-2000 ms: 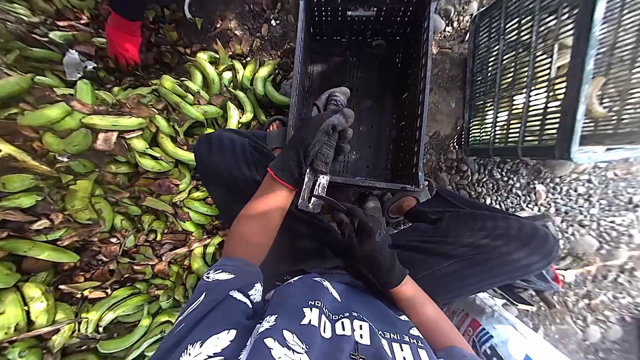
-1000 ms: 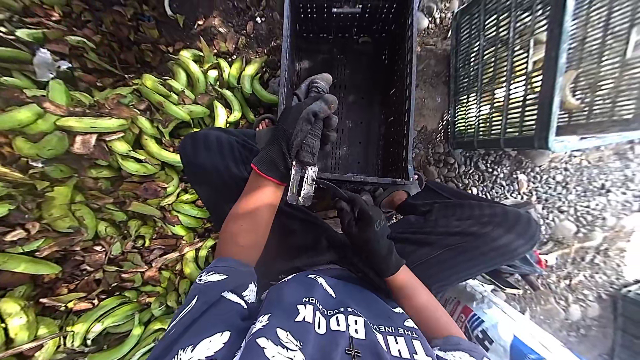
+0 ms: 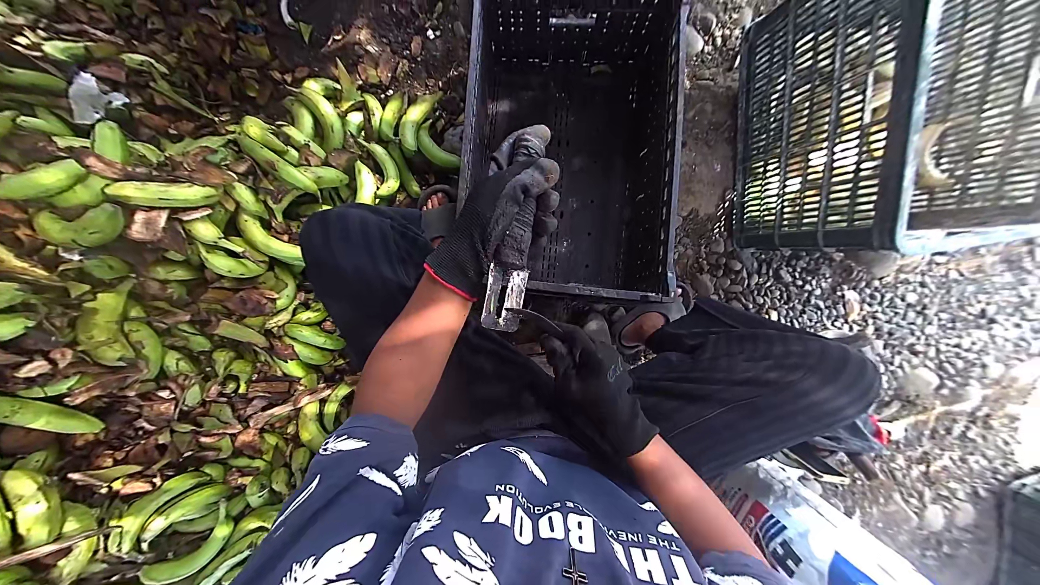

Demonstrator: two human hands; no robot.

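My left hand, in a black and grey work glove, is closed around the handle of a metal tool with a flat, slotted end. That end points toward my lap. Low and to the right, my right hand, in a matching glove, holds a small curved blade, whose tip meets the slotted end. The grip of the blade is hidden in the glove. Just beyond both hands lies a black plastic crate, between my feet.
Green bananas or plantains lie over dry leaves on the left. Another slatted plastic crate stands on pebbles at the right, with some yellow-green fruit visible through it. A printed plastic sack lies beside my right arm.
A red-gloved hand seen at the top left two seconds ago is out of view. My left hand has stayed on the metal tool, and my right hand has kept the curved blade against its slotted end.
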